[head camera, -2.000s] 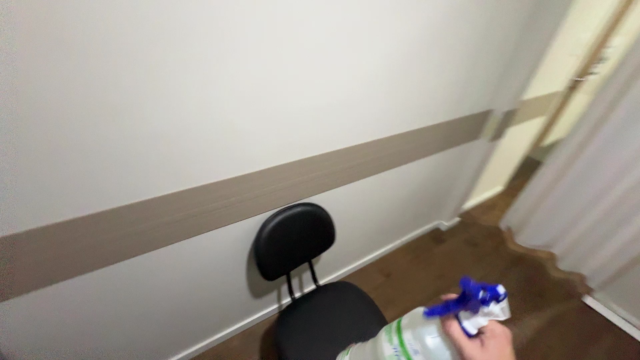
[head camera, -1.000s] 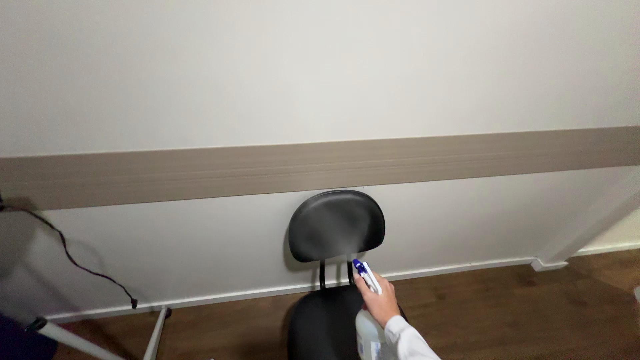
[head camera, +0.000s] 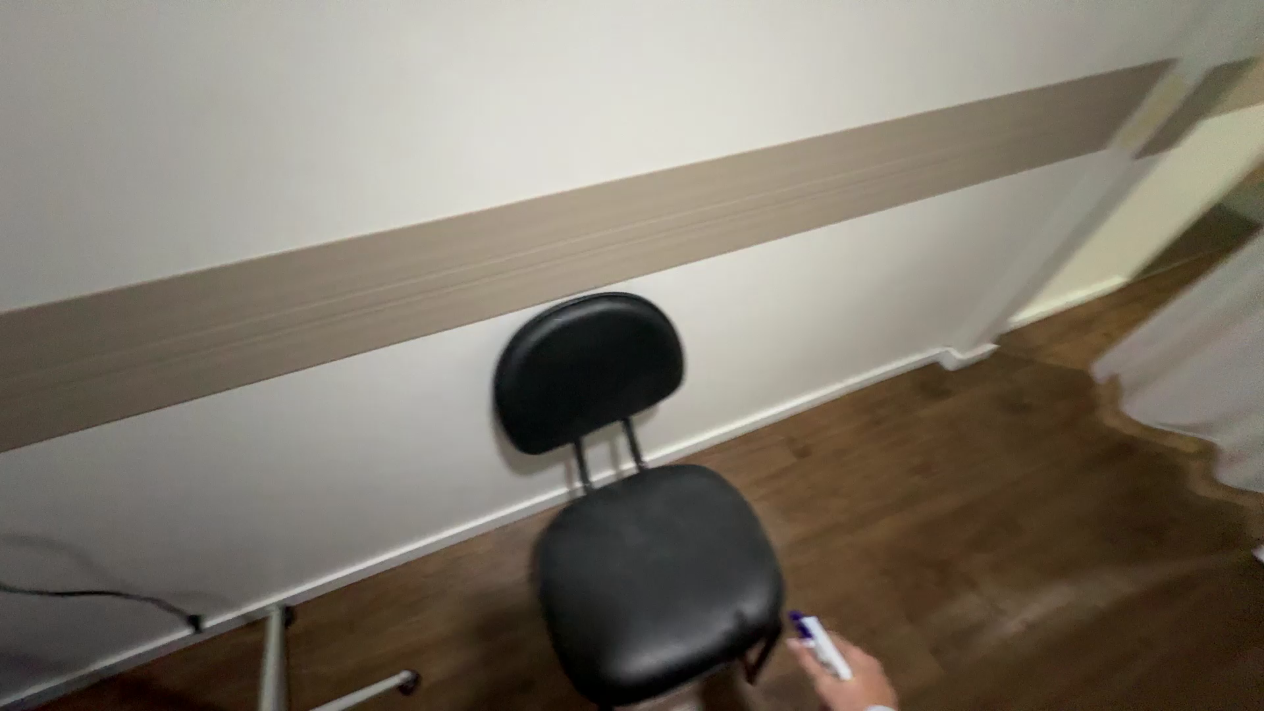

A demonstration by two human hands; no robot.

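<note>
At the bottom edge, right of centre, my right hand (head camera: 851,679) grips a spray bottle by its white and blue trigger head (head camera: 822,644); the bottle's body is mostly cut off by the frame. The nozzle is beside the front right corner of a black chair's padded seat (head camera: 657,578), a little apart from it in the view. The chair's rounded backrest (head camera: 591,370) stands near the wall on two dark metal bars. My left hand is out of view.
Behind the chair runs a white wall with a wood-look strip (head camera: 612,232). White metal legs (head camera: 275,657) and a black cable (head camera: 109,594) are at lower left. A pale curtain (head camera: 1200,360) hangs at right over the brown floor (head camera: 948,513).
My right hand, with the spray bottle, has moved down from in front of the backrest to beside the seat. A faint mist at the backrest one second ago is gone. The view has shifted.
</note>
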